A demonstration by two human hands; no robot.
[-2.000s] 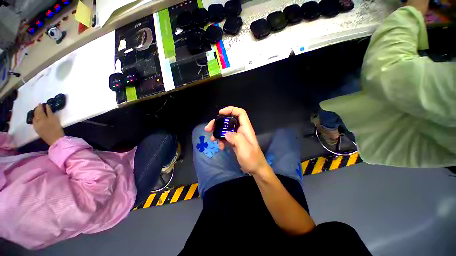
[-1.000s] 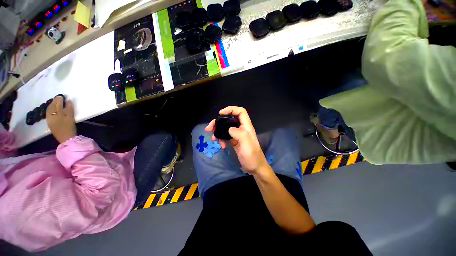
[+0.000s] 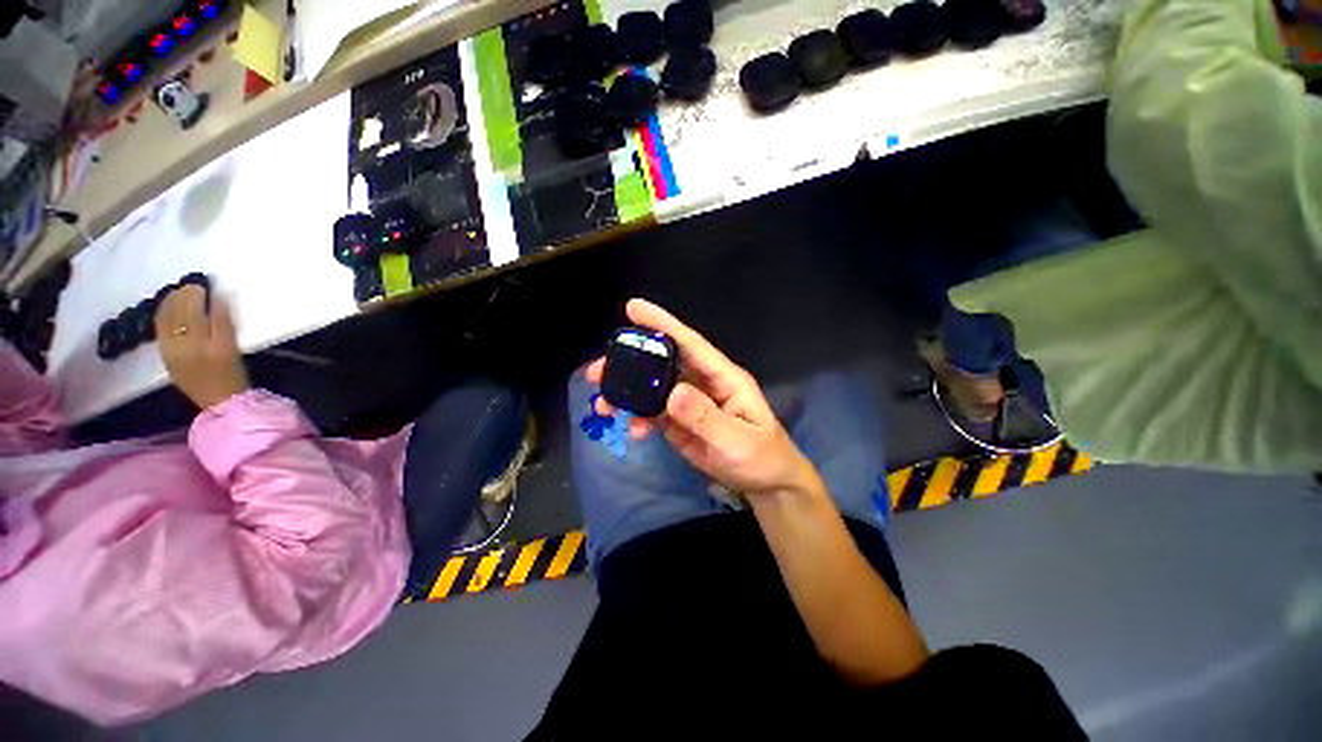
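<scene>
My right hand (image 3: 721,423) is bare and holds a black watch body (image 3: 639,371) above my lap. The watch body has no strap and lies towards the fingertips, with the palm turned partly up. Its glossy face is towards me and mostly dark, with a white lit or reflecting band along its top edge and a small bright dot. The fingers behind it are partly hidden. My left hand is not in view.
The white bench (image 3: 283,189) runs across the top, with black units (image 3: 866,38) in a row and cluster, and black mats (image 3: 421,177). A person in pink (image 3: 218,536) touches units at left. A person in pale green (image 3: 1218,261) sits at right.
The watch body's screen went from lit icons to dark, and now has a white band at its top. My thumb has moved off its face. The view has shifted slightly.
</scene>
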